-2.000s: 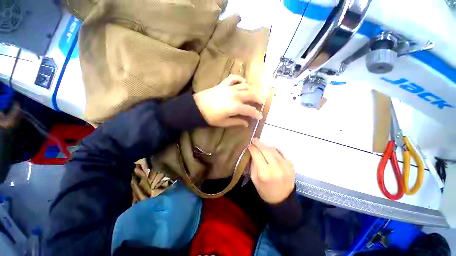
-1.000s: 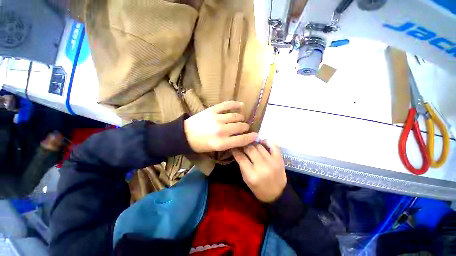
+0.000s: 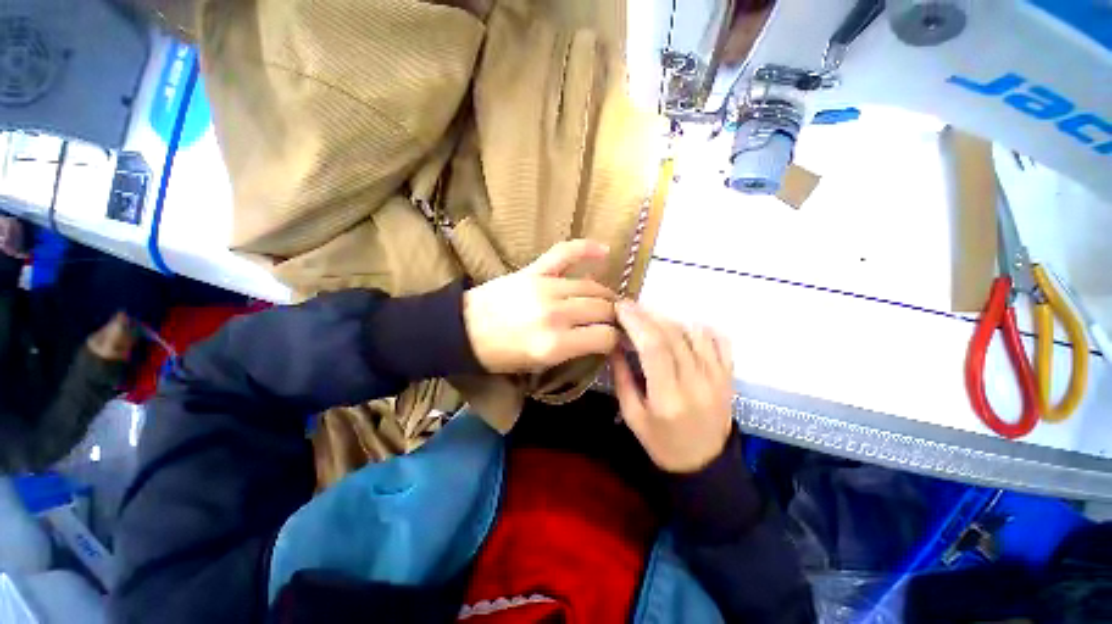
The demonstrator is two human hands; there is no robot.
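Observation:
The tan ribbed jacket body (image 3: 366,122) lies left of the presser foot (image 3: 678,112) and hangs over the table's front edge. The front zipper (image 3: 635,250) and the narrow tan facing strip (image 3: 655,226) run along its right edge, down from the foot. My left hand (image 3: 543,319) lies on the cloth, fingertips at the zipper edge. My right hand (image 3: 673,384) pinches the lower end of zipper and strip beside it. The fingertips of both hands meet there and hide that part. A pocket zipper (image 3: 585,134) shows in the panel.
Snips with red and yellow handles (image 3: 1015,329) lie at the right beside a tan strip (image 3: 972,219). A brown cloth scrap (image 3: 799,185) lies by the grey knob (image 3: 763,152). The white machine head (image 3: 902,73) overhangs the table. Another person's hand (image 3: 112,338) is at the far left.
The loose curved strip seen earlier over my lap no longer shows as a loop. Both hands have come together at the zipper edge; lately my right hand moved slightly up and right.

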